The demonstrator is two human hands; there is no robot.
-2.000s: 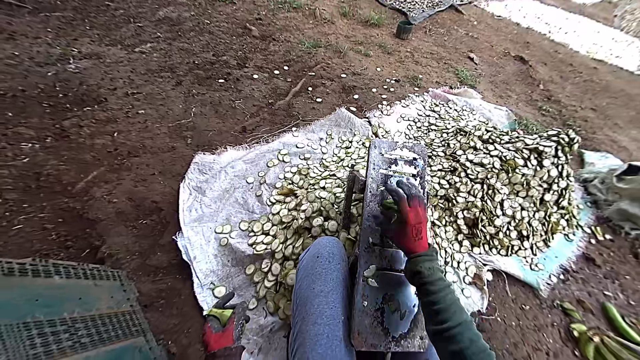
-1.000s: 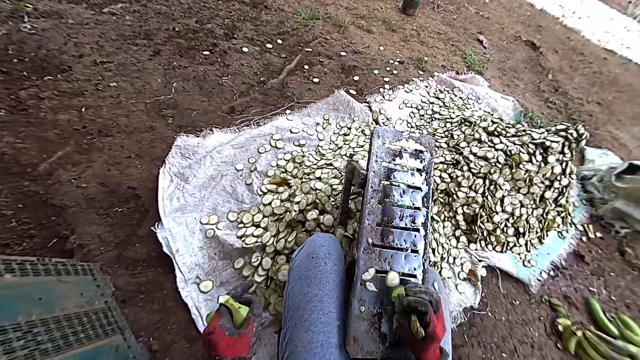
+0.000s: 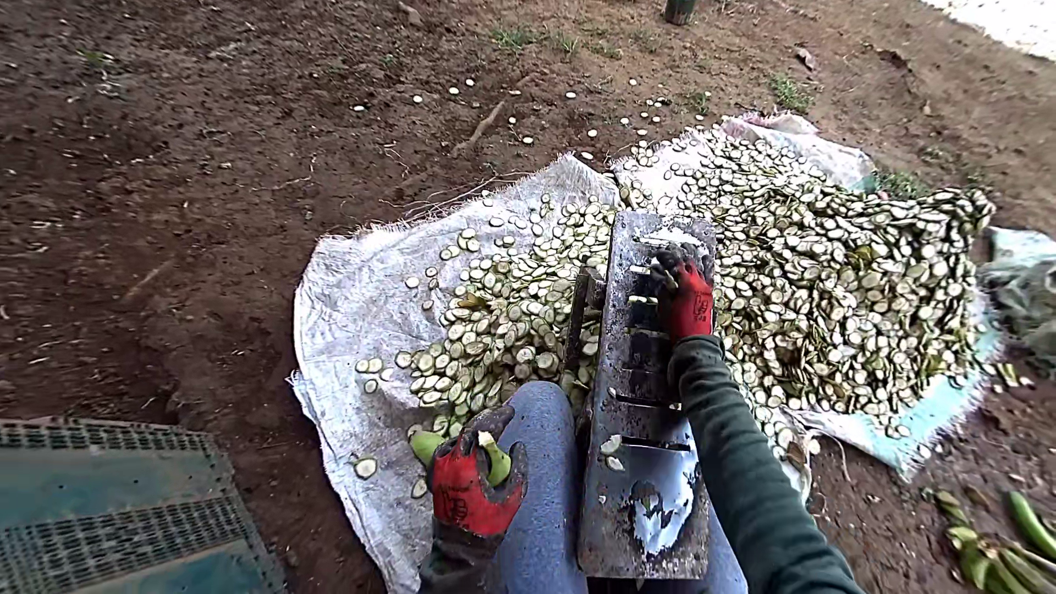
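My left hand (image 3: 477,478), in a red and dark work glove, holds green banana pieces (image 3: 497,459) beside my left thigh. My right hand (image 3: 686,293), gloved alike, presses on the upper part of a long metal slicing board (image 3: 629,487) with several crosswise slots; whatever lies under its palm is hidden. The board slopes away between my knees. A few pale slices (image 3: 611,445) stick to its lower part. Round slices (image 3: 528,322) lie scattered on a white woven sheet (image 3: 346,322) at the left, and a larger heap of slices (image 3: 858,280) lies at the right.
A green plastic crate (image 3: 115,503) stands at the lower left. Unpeeled green bananas (image 3: 990,561) lie on the soil at the lower right. Crumpled sheeting (image 3: 1027,289) lies at the right edge. A dark container (image 3: 679,10) stands at the top. Loose slices dot the ground beyond the sheet.
My right hand has moved from the board's near end, where it was one second ago, up to the far end. My left hand has come in closer to my thigh, still holding green pieces.
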